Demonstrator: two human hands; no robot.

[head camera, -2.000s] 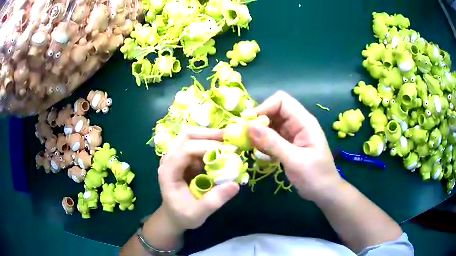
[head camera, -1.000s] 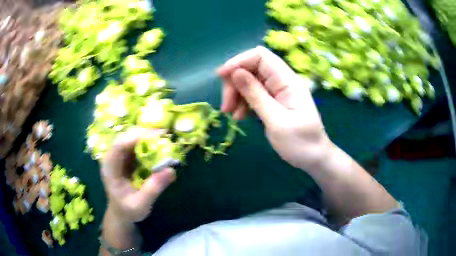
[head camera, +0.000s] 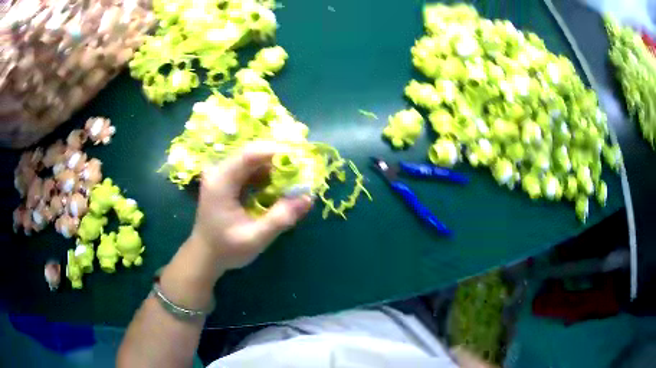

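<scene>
My left hand is closed around a few yellow-green figures over the middle of the table; the fingers hide part of them. Thin stringy runners show just right of this hand. Behind it is a clump of figures on runners. Blue-handled side cutters lie open on the table to the right, with their jaws towards the upper left. My right hand is not visible; only a small skin-toned patch, perhaps the arm, shows at the bottom edge.
Loose yellow-green figures form a large pile at right. More figures on runners lie at the top. Tan figures and some green ones lie left, below a bag. Green strands show below the table edge.
My right hand has left the table area and is out of sight. The side cutters are fully visible. My left hand still holds figures. The view has shifted and shows more beyond the table's right edge.
</scene>
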